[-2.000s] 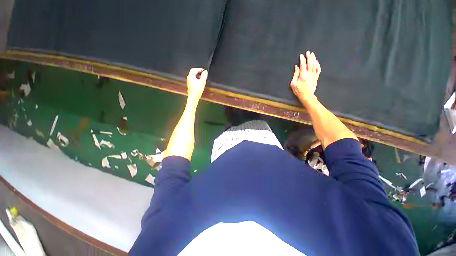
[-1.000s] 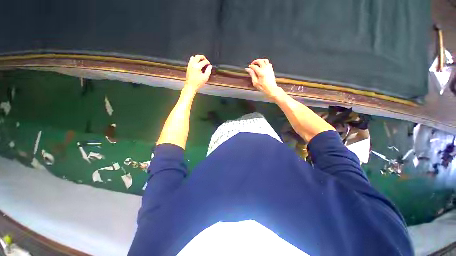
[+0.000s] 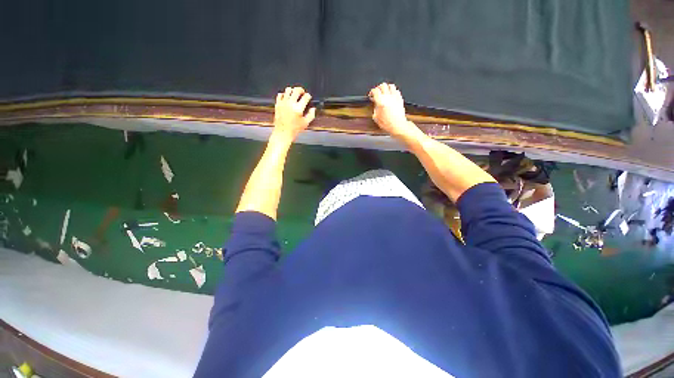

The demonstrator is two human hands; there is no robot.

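A dark fabric ply (image 3: pixel 443 52) lies wide over the table, with a crease line running away from me between my hands. A mustard fabric ply (image 3: pixel 347 111) shows as a thin strip under its near edge. My left hand (image 3: pixel 293 113) holds the dark fabric's edge left of the crease, fingers curled over it. My right hand (image 3: pixel 387 108) grips the same edge to the right, and the edge is slightly raised there, showing more mustard between my hands. My fingertips are partly hidden in the cloth.
The brown table edge (image 3: pixel 222 114) runs across in front of me. A thin wooden handle (image 3: pixel 648 59) lies on a white plate (image 3: pixel 653 100) at the far right. Scraps litter the green floor (image 3: pixel 96 170); a pile of offcuts (image 3: pixel 517 177) is below right. A pale-draped table (image 3: pixel 111 306) is behind me.
My right hand has moved from lying flat on the cloth to the near edge, close to my left hand. The edge between them is now lifted slightly. The view has shifted right.
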